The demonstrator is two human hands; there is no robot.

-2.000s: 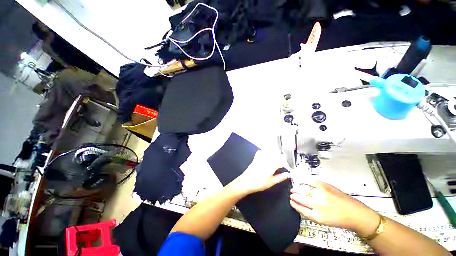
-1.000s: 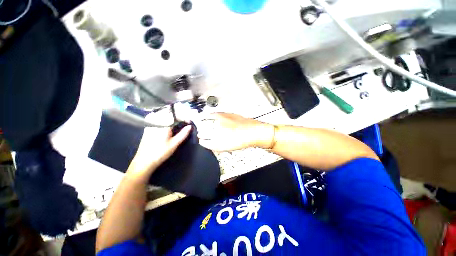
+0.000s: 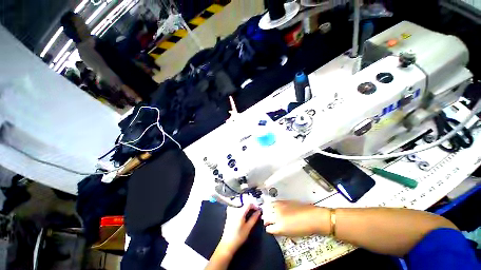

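Note:
The white sewing machine stands across the table, its needle area at the left end of the head. A dark cut fabric piece lies under my hands and hangs towards the front edge. My left hand holds this piece close to the needle, thumb and fingers together. My right hand lies just right of the needle, fingertips at the fabric's edge; whether it grips the fabric is unclear. A second dark piece lies flat left of my left hand. The presser foot is partly hidden by my fingers.
A black phone and a green-handled tool lie right of my right hand, with black-handled scissors beyond. Dark rounded pieces are stacked at the left. A white cable crosses the right side. A person stands far back left.
The view has swung up and back, showing the whole machine head and the room behind. Both hands remain at the needle area with the dark piece.

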